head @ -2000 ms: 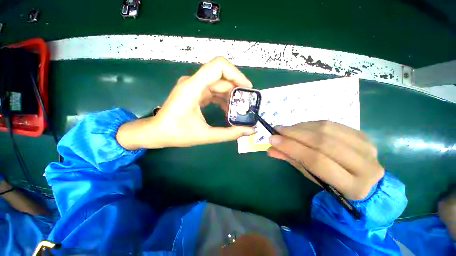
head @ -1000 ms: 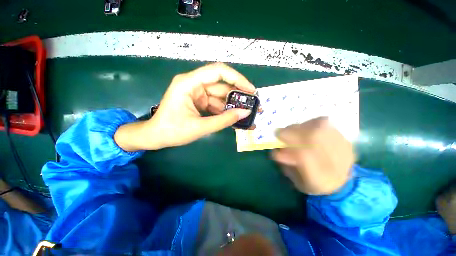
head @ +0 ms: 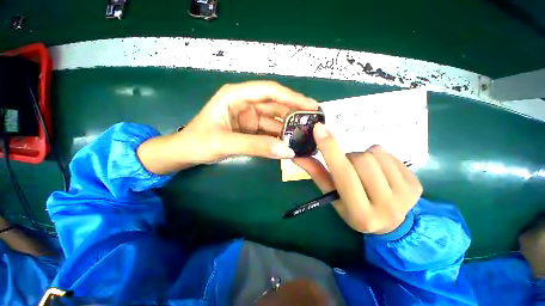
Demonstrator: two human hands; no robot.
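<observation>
My left hand (head: pixel 233 128) holds an open smartwatch housing (head: pixel 302 134) between thumb and fingers, its open side with dark and silver parts facing me. My right hand (head: pixel 370 185) touches the housing's right side with the index fingertip, and its thumb is near the lower edge. Black tweezers (head: pixel 312 205) are tucked in my right hand, with the end bearing pale lettering pointing left. The white adhesive backing sheet (head: pixel 382 119) lies on the bench behind my right hand, partly hidden by it.
Waiting watch units sit on the green belt at the top left, one of them (head: pixel 204 8) nearest. A chipped white strip (head: pixel 239 57) crosses behind my hands. A red tray (head: pixel 45 107) with a black device and cables is at left. Parts of other people show at both lower edges.
The tweezers have turned from pointing into the housing to lying tucked in my right hand. My right fingertip has come onto the housing, which is tilted. The units on the belt have shifted left.
</observation>
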